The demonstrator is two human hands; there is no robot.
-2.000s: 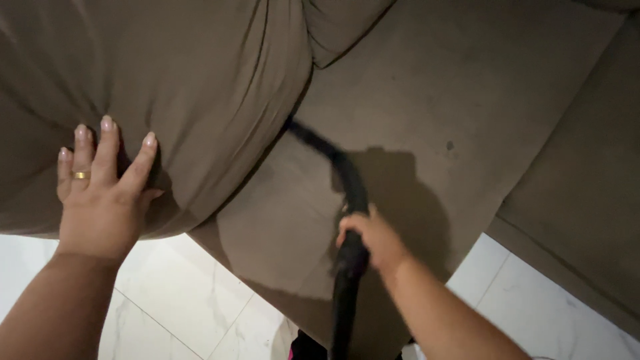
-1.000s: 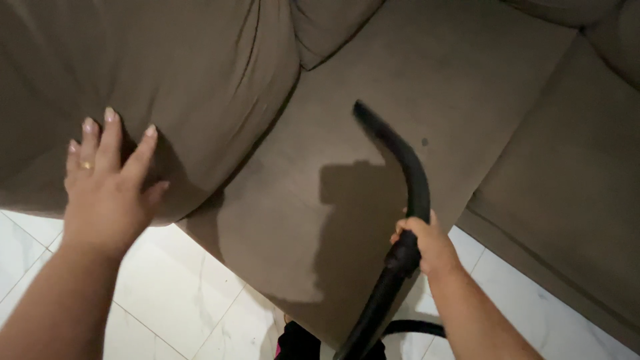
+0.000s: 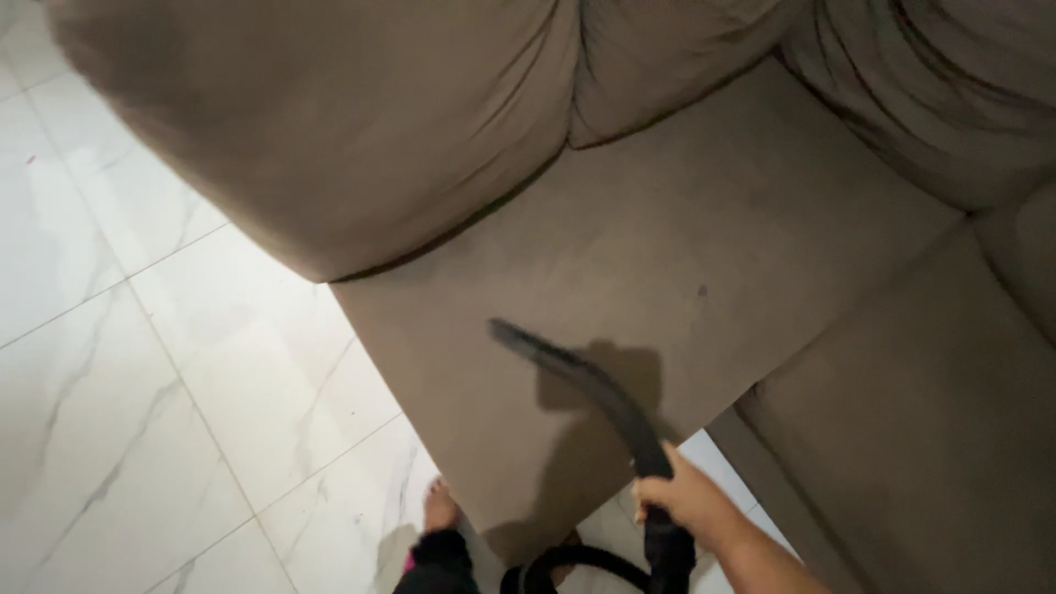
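My right hand point(image 3: 681, 499) is closed around the black curved handle tube of a vacuum cleaner hose point(image 3: 615, 396), at the lower right of centre. The tube's narrow end points to the upper left, over the brown sofa seat point(image 3: 660, 231); whether it touches the fabric cannot be told. A small dark spot point(image 3: 702, 290) marks the seat to the right of the tube. Brown back cushions point(image 3: 396, 124) rise behind the seat. My left hand is out of view.
White marble-look floor tiles point(image 3: 206, 371) lie to the left of the sofa. My bare foot point(image 3: 440, 505) stands by the seat's edge, and the black hose point(image 3: 594, 557) loops at the bottom. Another sofa section point(image 3: 916, 412) is at the right.
My left hand, earlier resting on the back cushion, has left the view. The tube's end has moved from the crease by the cushion to over the seat. The view has shifted, showing more floor.
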